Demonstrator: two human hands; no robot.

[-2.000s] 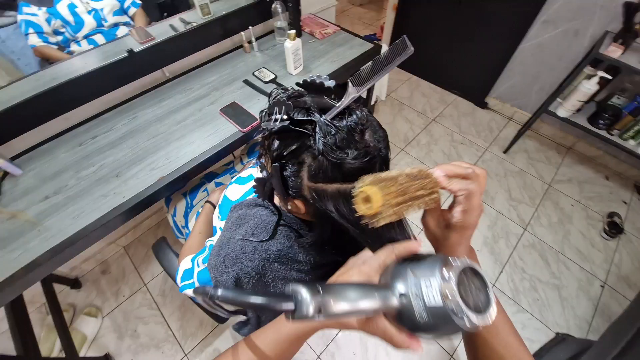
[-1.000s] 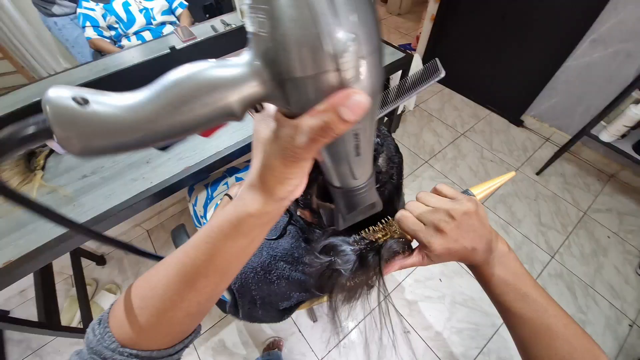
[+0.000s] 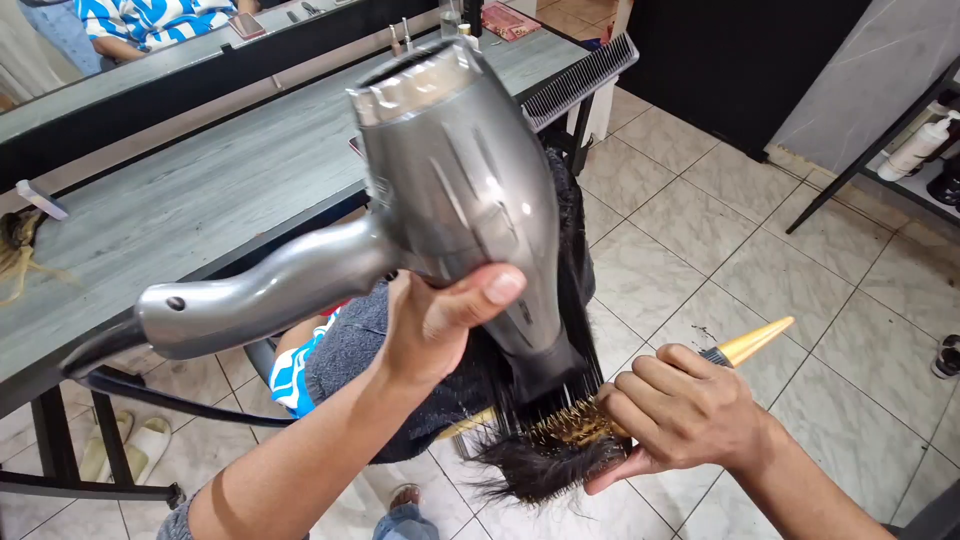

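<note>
My left hand point(image 3: 450, 315) grips the barrel of a silver hair dryer point(image 3: 465, 172), whose handle points left. Its black nozzle point(image 3: 544, 371) points down at a section of dark hair. My right hand point(image 3: 682, 405) is closed around a round bristle brush point(image 3: 574, 427) just below the nozzle; the hair ends point(image 3: 540, 469) lie over its bristles. The yellow tapered handle point(image 3: 757, 340) sticks out past my right fist. A grey comb point(image 3: 581, 82) shows behind the dryer. The seated person's head is mostly hidden; a dark grey towel point(image 3: 349, 352) covers their shoulders.
A grey wood-look counter point(image 3: 187, 180) runs along the mirror point(image 3: 187, 45) on the left. The dryer's cord point(image 3: 187, 409) hangs under my left arm. Slippers point(image 3: 146, 450) lie under the counter. At right stands a shelf point(image 3: 892, 180) with a white pump bottle point(image 3: 915, 150).
Two seconds ago the brush was held up beside the head, away from the nozzle. Now it is lower, under the nozzle with hair over it, and the dryer has been turned nozzle down.
</note>
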